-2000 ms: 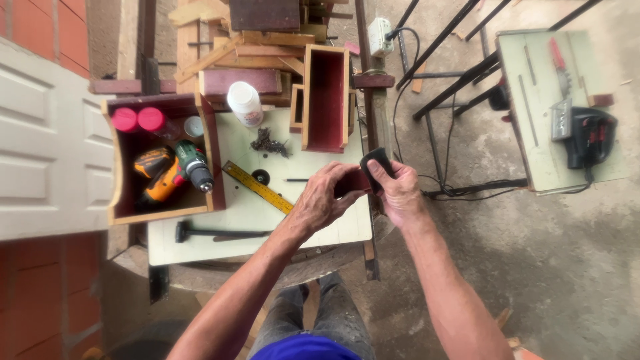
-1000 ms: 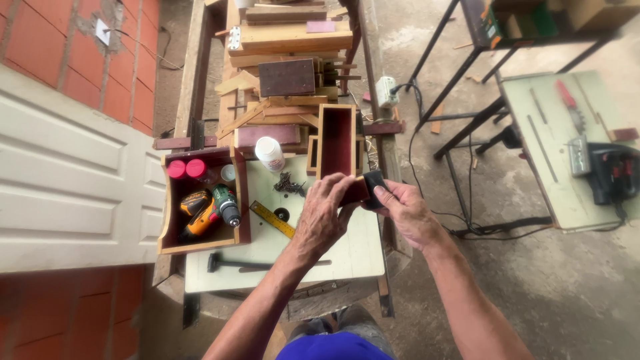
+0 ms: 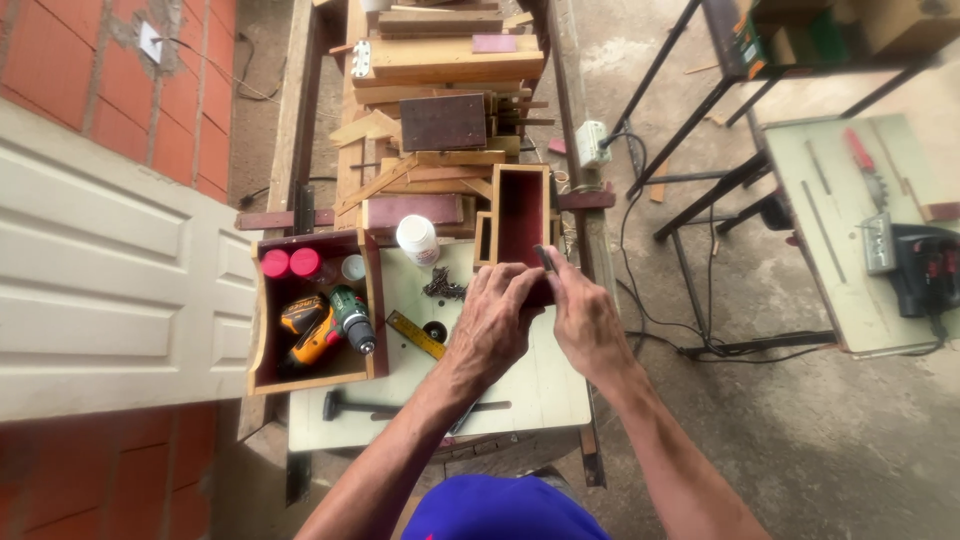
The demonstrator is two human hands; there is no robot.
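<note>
My left hand [image 3: 495, 326] grips a small dark red wooden piece [image 3: 538, 291], mostly hidden by the fingers. A thin dark block, perhaps a sanding block [image 3: 544, 257], is pinched in my right hand [image 3: 589, 322], its edge up against the piece. Just beyond the hands stands a narrow open wooden box [image 3: 521, 210] with a dark red inside. To the left on the pale board lie a yellow ruler [image 3: 415, 334], a black disc [image 3: 434, 331], a heap of screws [image 3: 444, 285] and a hammer [image 3: 352, 406]. A white bottle [image 3: 418, 240] stands behind them.
At left, a wooden tray [image 3: 315, 384] holds a green drill [image 3: 351, 315], an orange power tool [image 3: 313, 341] and red-lidded jars [image 3: 306, 262]. Wood offcuts [image 3: 450, 67] are stacked behind. A power strip [image 3: 593, 144] with a cable hangs at right, near a table bearing a jigsaw [image 3: 919, 270].
The dark block in my right hand has turned from showing its broad face to showing a thin edge. My left hand keeps hold of the red piece. The view has shifted.
</note>
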